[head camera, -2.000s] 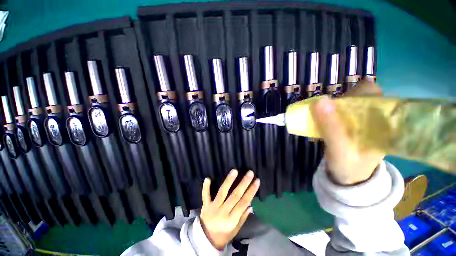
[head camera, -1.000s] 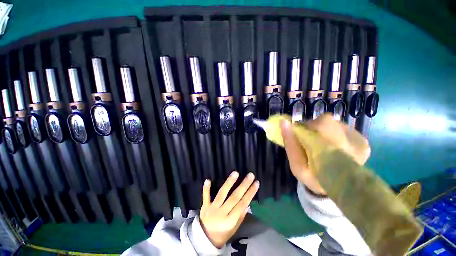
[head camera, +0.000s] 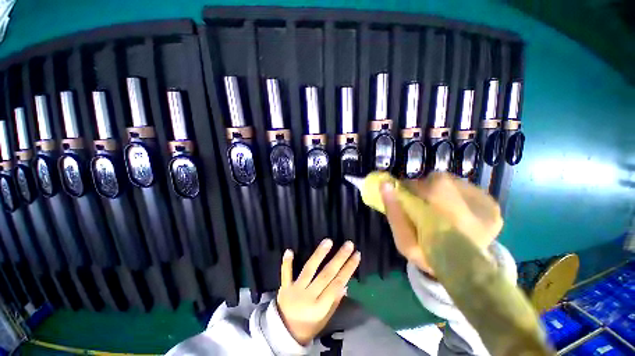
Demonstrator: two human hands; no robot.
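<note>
My right hand [head camera: 445, 219] is closed around a long yellowish dispensing bag [head camera: 463, 278]. Its white nozzle tip [head camera: 354, 181] is at the lower edge of the oval recess [head camera: 349, 161] on the fourth tubular part from the left in the right-hand tray; whether it touches is unclear. My left hand [head camera: 315, 290] is open, fingers spread, at the near edge of the black parts tray [head camera: 292, 15], holding nothing. Several tubular parts with silver tube ends [head camera: 347, 110] and copper collar rings [head camera: 381, 125] lie in the slots. My right hand and the bag hide some lower bodies.
A second black tray [head camera: 97, 40] with similar parts lies to the left on the teal bench top [head camera: 571, 160]. A round yellow-topped stool [head camera: 555, 281] and blue bins [head camera: 599, 348] are at lower right. A white sheet [head camera: 5, 15] shows at the top left corner.
The bag has swung from pointing right to pointing toward the lower right, with my right hand lower and further left. The nozzle has dropped toward the recess's lower end. My left hand has barely moved.
</note>
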